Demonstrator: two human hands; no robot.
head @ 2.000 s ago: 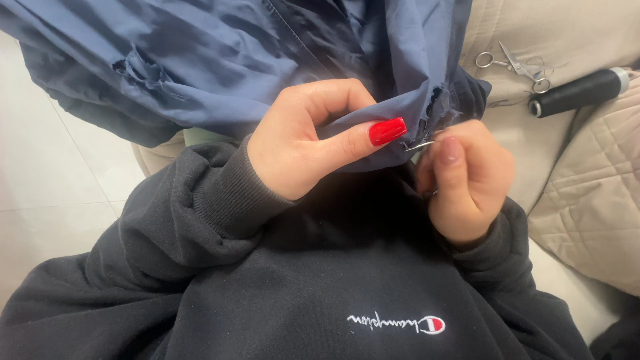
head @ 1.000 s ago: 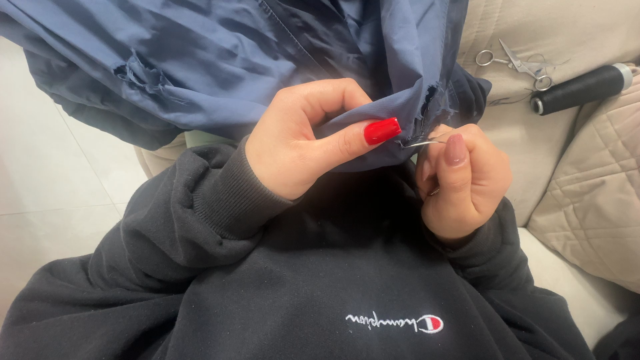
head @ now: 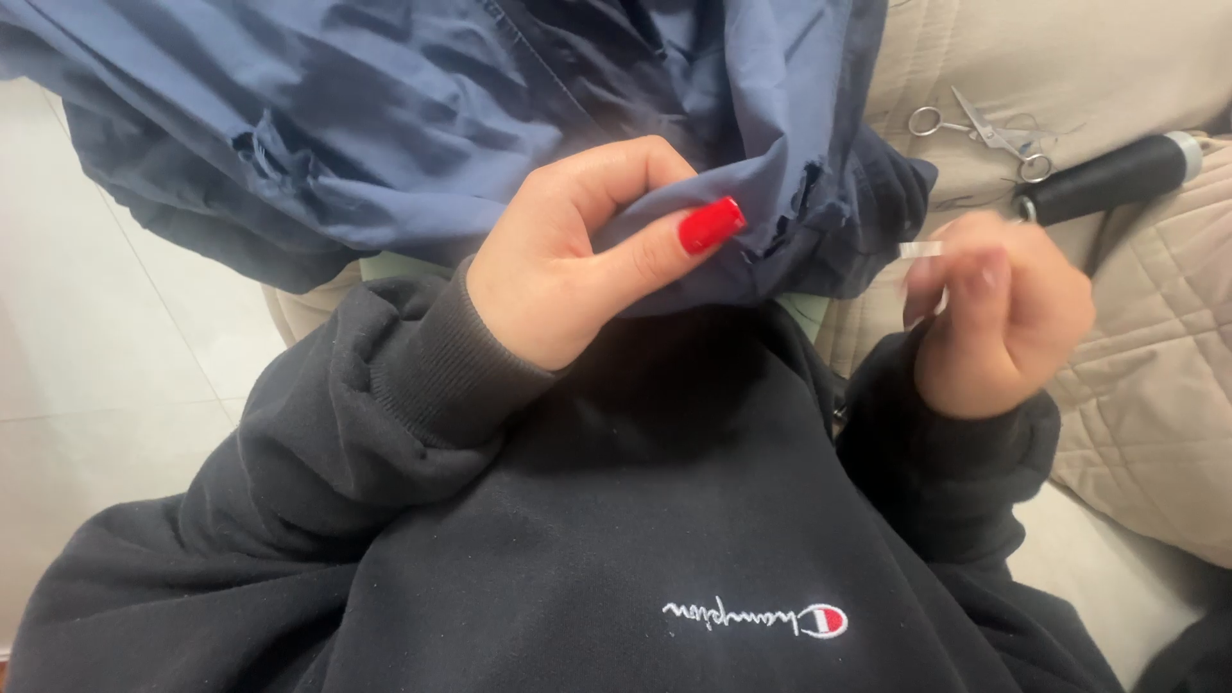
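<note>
Blue fabric [head: 385, 115] lies in folds over my lap, with a frayed tear [head: 804, 207] near its right side and another frayed hole [head: 279, 159] at the left. My left hand [head: 597, 250] pinches the fabric between thumb and fingers, just left of the right-hand tear. Off to the right of the cloth, my right hand [head: 1001, 308] is blurred, with its thumb and fingertips pinched together on a sewing needle [head: 921, 249], which shows as a short pale streak. Any thread running from the needle is too fine to make out.
Small metal scissors [head: 991, 130] lie partly spread on the beige quilted seat cover [head: 1145, 385]. Beside them rests a spool of black thread [head: 1107, 178], with loose dark threads around. Pale floor tiles [head: 106, 346] show at the left.
My right hand has moved right, away from the tear, with the needle in its fingers. My left hand keeps its hold on the fabric in nearly the same place.
</note>
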